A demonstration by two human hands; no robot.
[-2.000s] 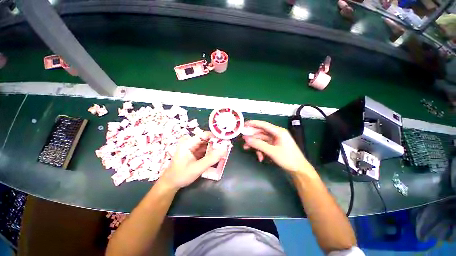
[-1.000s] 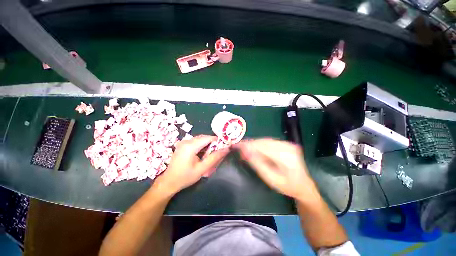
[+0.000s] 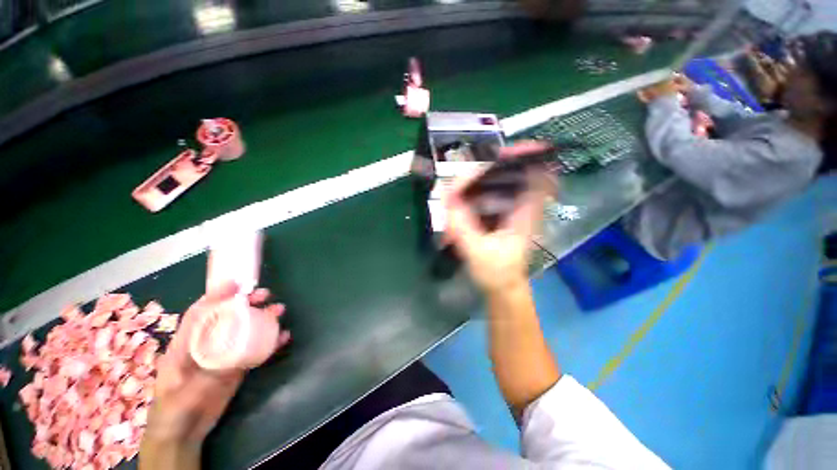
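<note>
My left hand [image 3: 206, 367] holds a pink handheld fan [image 3: 235, 266], with its round head near the palm and its flat pale handle pointing away from me. My right hand [image 3: 500, 220] is blurred and is closed around the black electric screwdriver [image 3: 505, 179], in front of the screw feeder [image 3: 465, 122]. The driver's tip cannot be made out. The hand and driver cover the lower part of the feeder. A loose pile of small pink plastic parts [image 3: 92, 381] lies left of my left hand.
On the green belt [image 3: 312, 138] lie an open pink fan [image 3: 172, 181] and another pink piece [image 3: 415, 99]. A pale rail [image 3: 321, 195] edges the belt. Green circuit boards [image 3: 592, 138] lie beyond the feeder. Another worker in grey [image 3: 734, 156] is at right, above a blue stool [image 3: 610, 266].
The view has swung right. My right hand has left the fan and taken hold of the screwdriver. My left hand still holds the fan, now turned with its handle pointing away.
</note>
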